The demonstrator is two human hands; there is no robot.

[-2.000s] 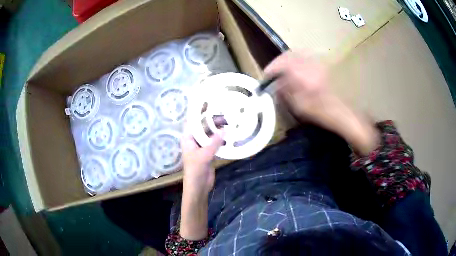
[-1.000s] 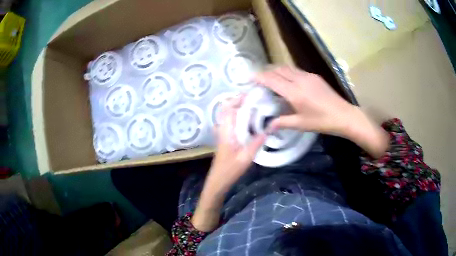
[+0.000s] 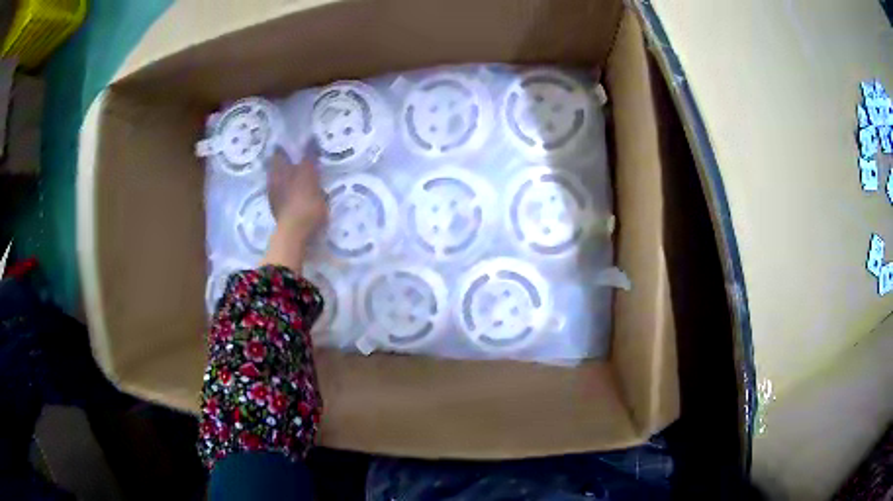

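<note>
The open brown carton [image 3: 470,401] fills the middle of the view. Inside lie several round white slotted housings [image 3: 503,303] in rows, on or under cloudy white plastic sheet [image 3: 587,338]. My left hand [image 3: 299,191] reaches into the carton from below, over the left part of the layer, between the housings. It is blurred, and whether its fingers hold anything cannot be told. My right hand is out of view; only a bit of patterned sleeve shows at the bottom right corner.
A tan cardboard-covered bench [image 3: 783,196] lies to the right, with small white-blue inserts [image 3: 871,147] near the picture's right edge. A dark gap separates carton and bench. A yellow crate [image 3: 41,27] stands at top left on the green floor.
The housing that both hands held over the lap is no longer seen there. My left hand has moved into the carton, and my right hand has left the view. The carton now appears larger and more central.
</note>
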